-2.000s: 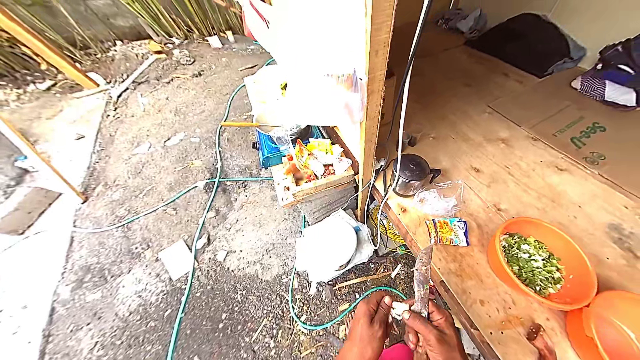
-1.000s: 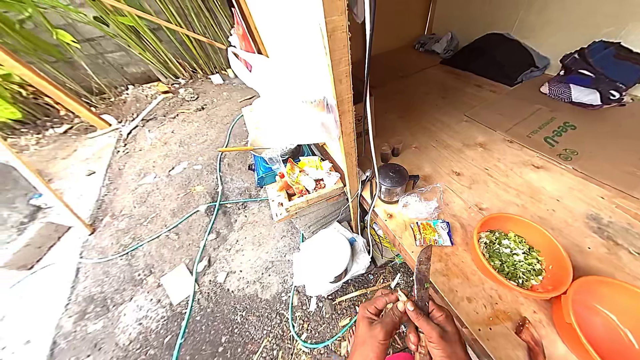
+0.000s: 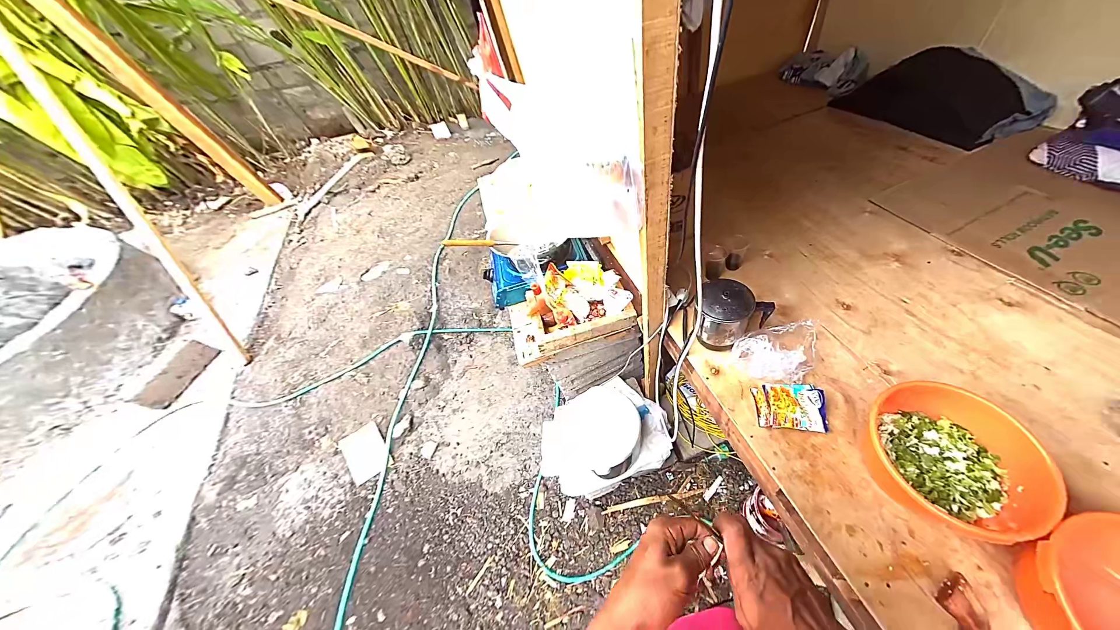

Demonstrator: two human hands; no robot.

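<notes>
My left hand and my right hand meet at the bottom centre, beside the wooden platform's edge. The left fingers pinch a small pale piece, too small to name. My right hand is closed around a knife; its blade shows only as a thin dark line above the fingers, and the handle is hidden. On the platform to the right stands an orange plastic bowl with chopped green and white vegetables. A second orange bowl is cut off by the frame edge.
Seasoning packets, a clear plastic bag and a dark-lidded pot stand on the platform. A wooden post rises at its corner. On the ground lie a green hose and a white round object; a wooden crate stands behind.
The knife blade stood upright and broad above my right hand; now it is tilted and seen nearly edge-on. My right hand has turned, with its back more toward the view.
</notes>
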